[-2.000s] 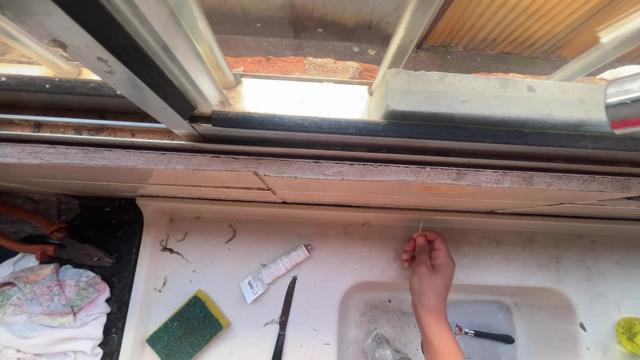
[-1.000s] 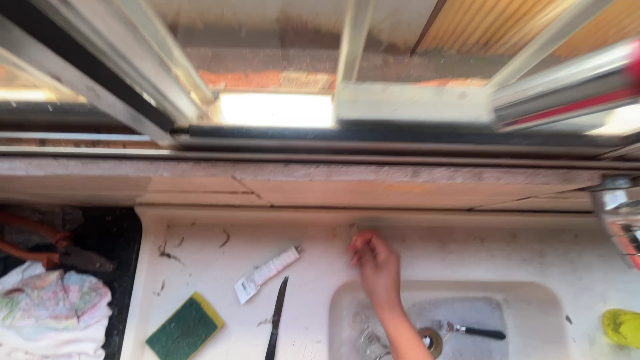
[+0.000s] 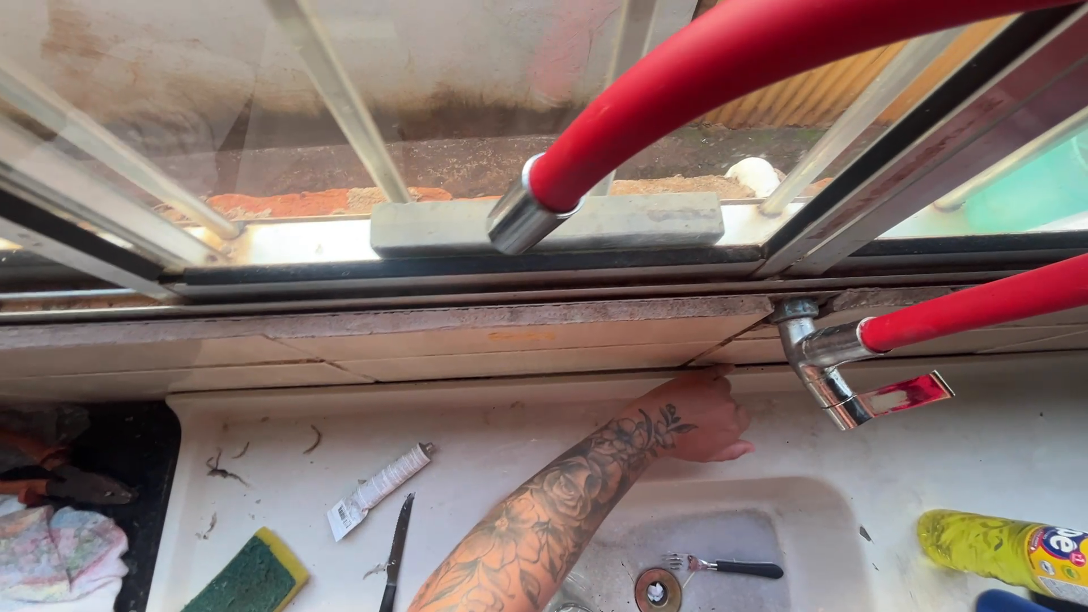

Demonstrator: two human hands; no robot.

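Note:
My left hand (image 3: 710,418), on a tattooed forearm, reaches to the back edge of the white sink top (image 3: 510,425), against the wall tiles. Its fingers are curled and partly hidden, so whether they hold anything cannot be told. My right hand is out of view. Right of the hand is a chrome tap (image 3: 820,370) with a red hose. Below it, in the basin, a black-handled fork (image 3: 735,568) lies beside the drain (image 3: 658,590). To the left are a squeezed tube (image 3: 378,493), a knife (image 3: 397,548) and a green-yellow sponge (image 3: 251,578).
A red spout hose with a metal end (image 3: 531,212) hangs across the view above the sink. A yellow detergent bottle (image 3: 977,540) lies at the right. Pliers (image 3: 81,486) and a crumpled cloth (image 3: 59,552) are at the far left. Behind runs a window frame (image 3: 476,276).
A hand without visible tattoos, pinching a thin stick in the oldest frame, is gone from view. The tattooed left arm now reaches over the basin. The red hose and tap have come into view.

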